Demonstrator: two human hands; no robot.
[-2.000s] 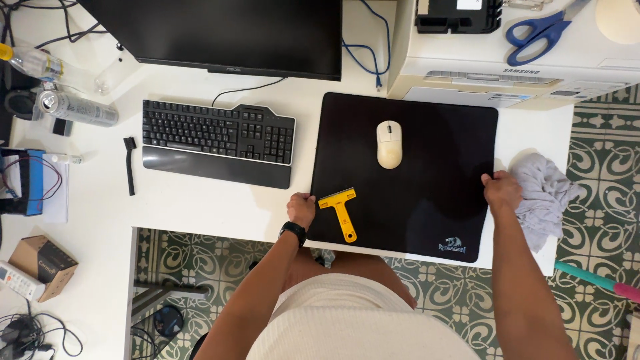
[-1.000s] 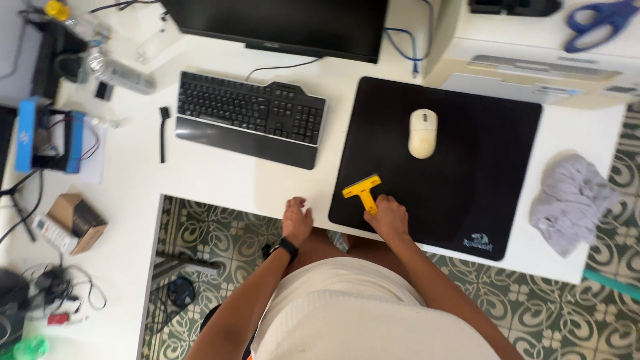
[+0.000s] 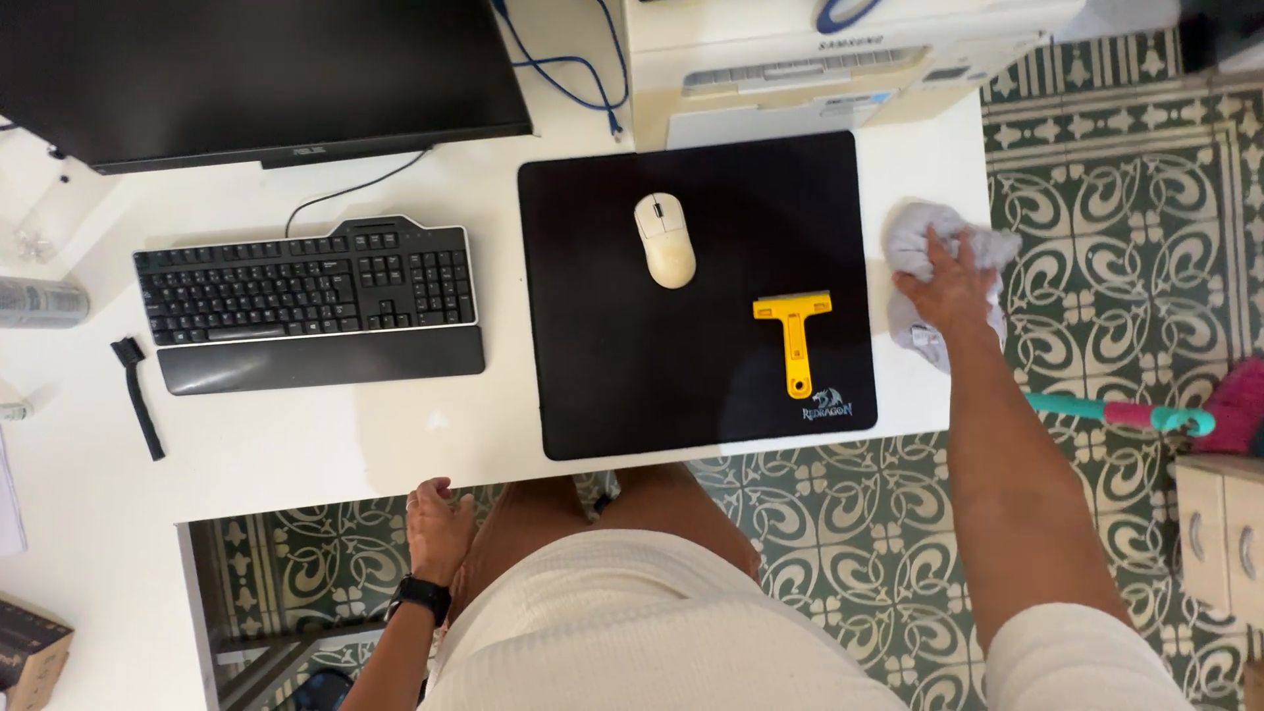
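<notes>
My right hand [image 3: 950, 281] lies with spread fingers on a crumpled light grey cloth [image 3: 918, 229] at the desk's right end; whether it grips the cloth cannot be told. My left hand [image 3: 437, 531], a black watch on its wrist, is at the desk's front edge, fingers loosely curled, with nothing seen in it. A yellow scraper [image 3: 796, 341] with a wide T-shaped head rests on the lower right of the black mouse pad [image 3: 612, 375]. Further back on the pad sits a cream-white computer mouse [image 3: 666, 242].
A black keyboard [image 3: 311, 286] with a wrist rest lies left of the pad, a small black brush [image 3: 136, 397] beside it. Behind stand a monitor [image 3: 267, 79] and a white Samsung printer [image 3: 790, 74]. A can [image 3: 39, 302] is at the far left.
My right hand has left the yellow scraper and moved right onto the cloth. The scraper has gone from the pad's lower left to its lower right.
</notes>
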